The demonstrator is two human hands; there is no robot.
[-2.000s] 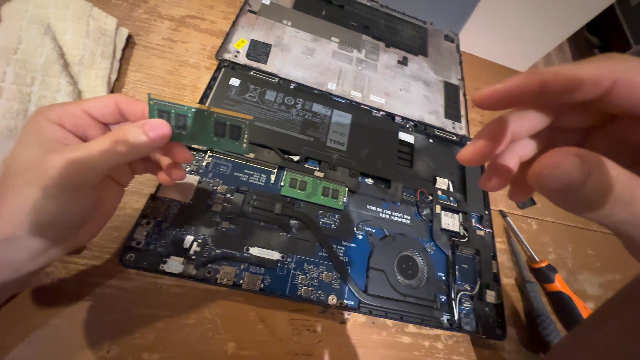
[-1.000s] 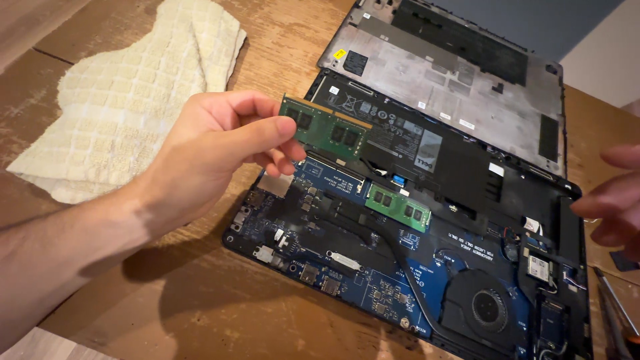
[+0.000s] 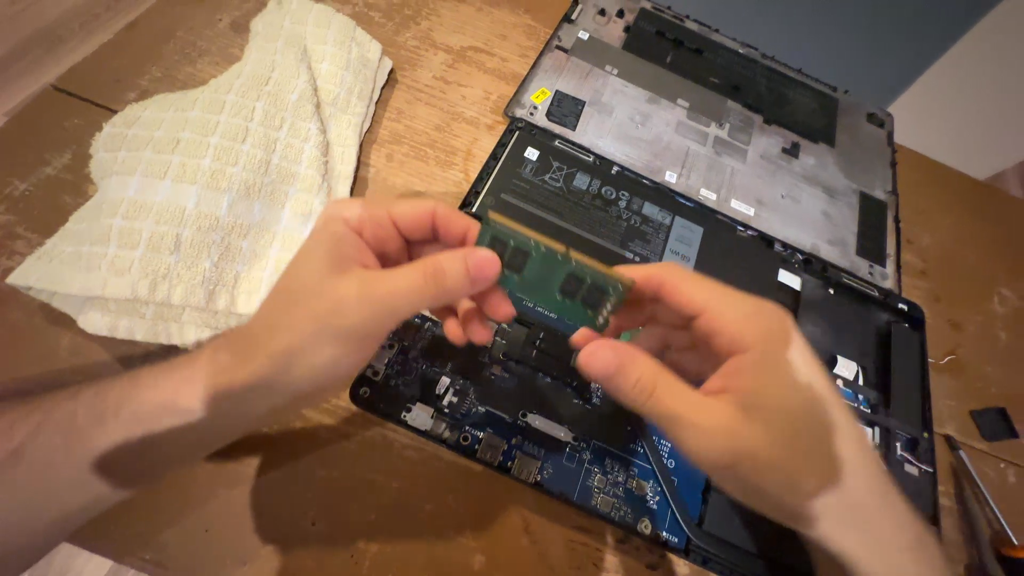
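Note:
A green RAM module (image 3: 552, 276) with black chips and gold contacts along its upper edge is held above an opened laptop. My left hand (image 3: 408, 268) pinches its left end between thumb and fingers. At its right end is my right hand (image 3: 688, 360), fingertips behind the corner and thumb apart below it; whether it grips the module is unclear. Beneath lie the laptop's blue motherboard (image 3: 576, 472) and its black battery (image 3: 584, 200). My right hand hides the fan area and most of a second green module, of which a sliver shows below the held one.
The laptop's detached bottom cover (image 3: 648, 100) lies inner side up behind the battery. A cream towel (image 3: 216, 168) is spread on the wooden table (image 3: 448, 64) at left. At the right edge are a small black piece (image 3: 994, 424) and a screwdriver (image 3: 982, 488) with an orange handle.
My right hand has come in from the right to the module's right end. My left hand still holds the module. The view has shifted toward the towel.

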